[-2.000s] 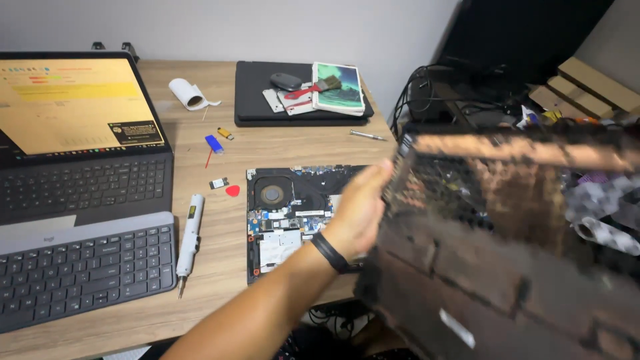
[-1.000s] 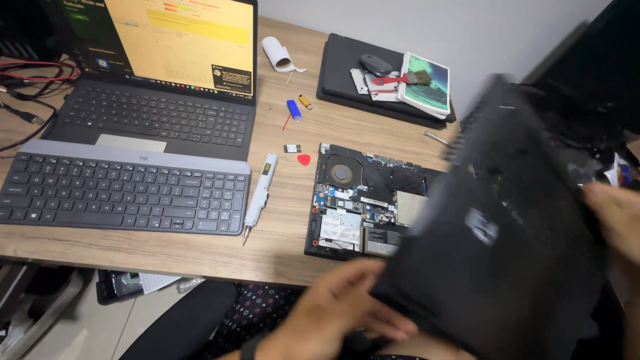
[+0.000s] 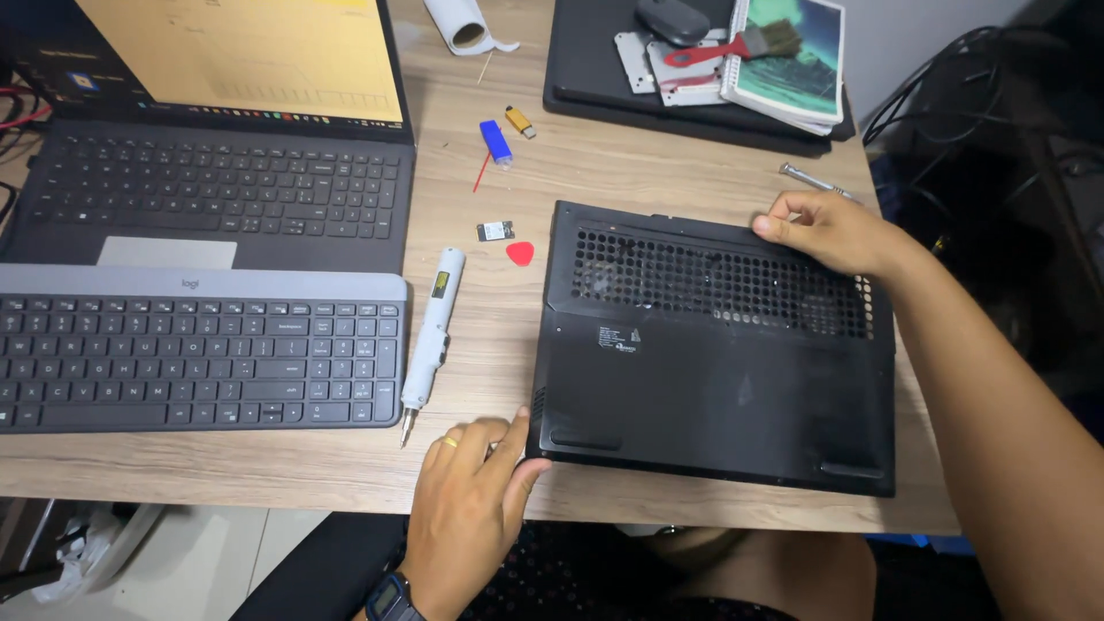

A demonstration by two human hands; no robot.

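Observation:
A black laptop bottom cover (image 3: 690, 388) with a round-holed vent grille lies over the opened laptop, hiding its inner parts. My left hand (image 3: 474, 492) touches the cover's near left corner with thumb and fingertips. At the far edge, toward the right, my right hand (image 3: 819, 228) rests with its thumb and bent fingers on the rim. Left of the cover lie a grey electric screwdriver (image 3: 434, 332), a red plastic opening pick (image 3: 520, 253) and a small circuit card (image 3: 495, 230). A silver pen-like tool (image 3: 815, 179) lies just beyond my right hand.
An open laptop (image 3: 216, 190) and a keyboard (image 3: 198, 362) stand at the left. Behind are a blue item (image 3: 495, 143), a yellow USB stick (image 3: 520, 122), a paper roll (image 3: 461, 30), and a closed black laptop (image 3: 595, 95) bearing a mouse, metal brackets, brush (image 3: 733, 45) and notebook (image 3: 789, 69).
The cover, held up in the air before, now lies flat over the open laptop, whose fan and boards showed earlier. My hands have moved to its near left corner and far edge.

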